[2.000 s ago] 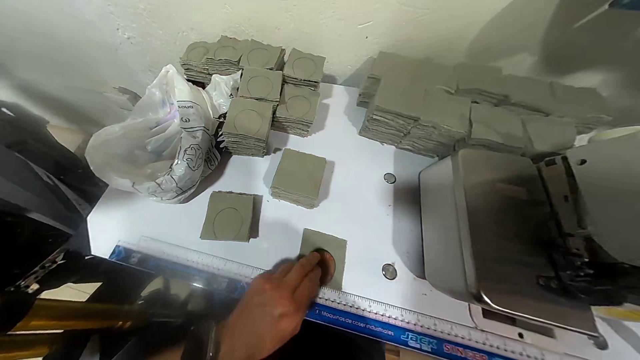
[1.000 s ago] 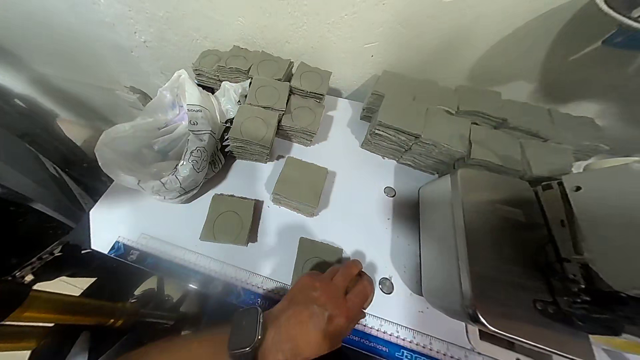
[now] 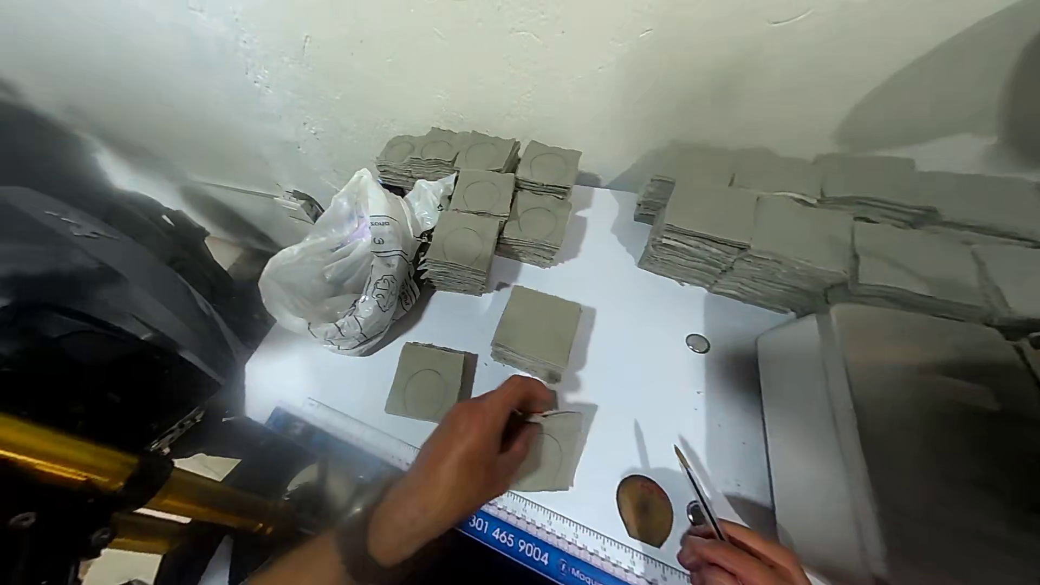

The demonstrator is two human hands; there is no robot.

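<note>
My left hand (image 3: 487, 439) pinches the left side of a grey fabric-like square (image 3: 556, 455) bearing a drawn circle, near the ruler. A slim pointed pen-like tool (image 3: 699, 491) is in my right hand (image 3: 743, 556) at the bottom right, tip up. Between the hands, a brown round template (image 3: 644, 510) with one flattened edge lies on the white tabletop. Above my left hand stands a stack of plain grey squares (image 3: 538, 329). To its lower left sits a small pile of squares with a circle on top (image 3: 425, 382).
Circle-marked stacks (image 3: 461, 244) stand behind, beside a white plastic bag (image 3: 341, 276). Plain stacks (image 3: 792, 231) fill the back right. A metal-topped machine (image 3: 926, 422) occupies the right. Metal discs (image 3: 697, 343) dot the table; a ruler (image 3: 569, 532) runs along the front edge.
My left hand has come off the round template and now grips the marked square. The template lies to the right of that square. My right hand has come into view with the pointed tool.
</note>
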